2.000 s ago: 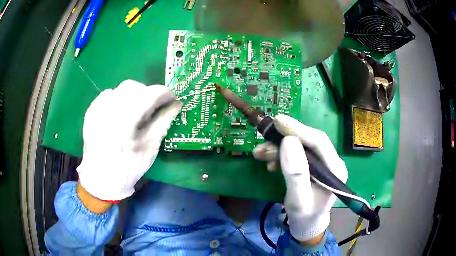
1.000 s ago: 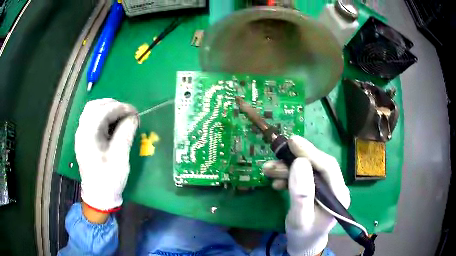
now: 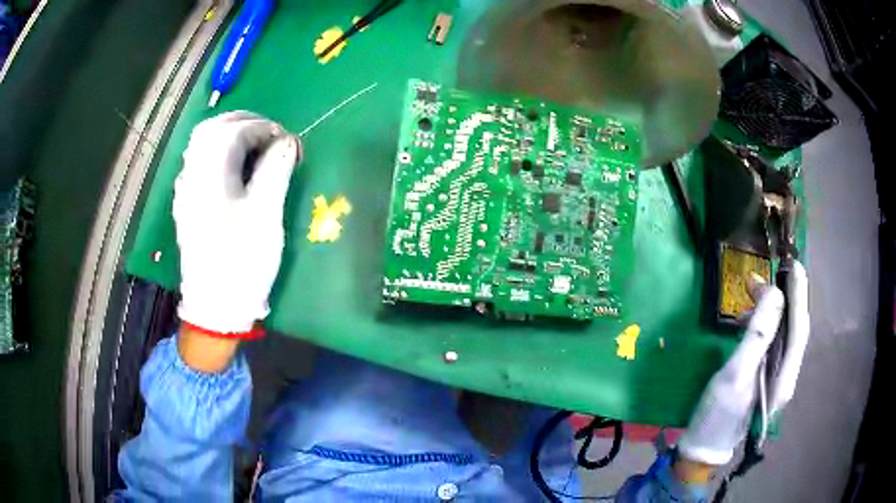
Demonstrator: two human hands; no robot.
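The green circuit board (image 3: 516,201) lies on the green mat with its solder side up, and neither hand touches it. My left hand (image 3: 236,221), in a white glove with a red cuff edge, is left of the board and pinches the thin solder wire (image 3: 339,108), whose free end points up and right. My right hand (image 3: 756,363), also gloved, is at the far right and holds the soldering iron (image 3: 781,329) by its dark handle. The iron's front end is at the iron stand (image 3: 752,196); its tip is hidden. The yellow sponge (image 3: 744,282) is beside my right fingers.
The translucent fume hood (image 3: 599,69) overhangs the board's upper right. A black fan (image 3: 781,93) is at upper right. A blue pen-like stick (image 3: 239,49), a thin black tool (image 3: 364,25) and yellow scraps (image 3: 329,218) lie on the mat (image 3: 344,305). A rail (image 3: 108,236) runs at left.
My right hand has carried the iron from the board to the stand at right. My left hand has drawn away from the board with the wire. The view has shifted.
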